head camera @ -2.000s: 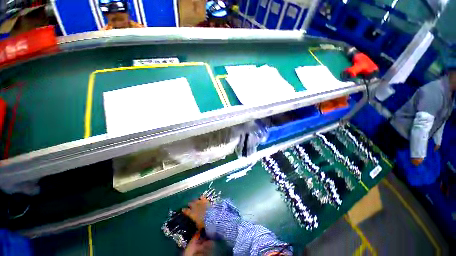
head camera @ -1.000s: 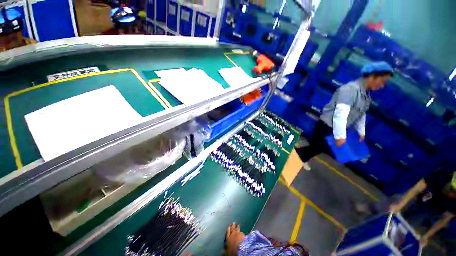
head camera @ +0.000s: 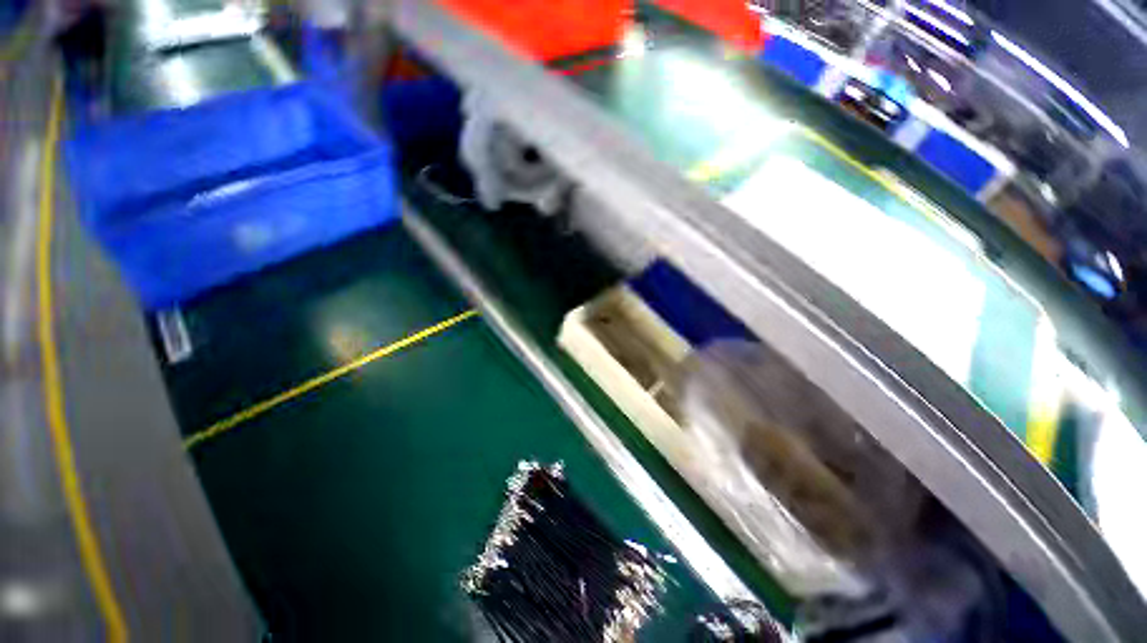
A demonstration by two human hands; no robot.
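A pile of black wire leads with white and silvery ends lies on the green bench top at the bottom centre. More lead ends show at the bottom edge, right of the pile, partly cut off. Neither my left hand nor my right hand is in the picture. The view is blurred.
A blue plastic bin stands on the bench at upper left, a small white label near it. A metal rail runs beside the leads. Under the shelf are a cream tray, a clear plastic bag and a grey-white round object.
The view has swung left, bringing the blue bin into sight. The rows of leads and the person at right are out of view. The hand seen at the bench edge is out of the picture.
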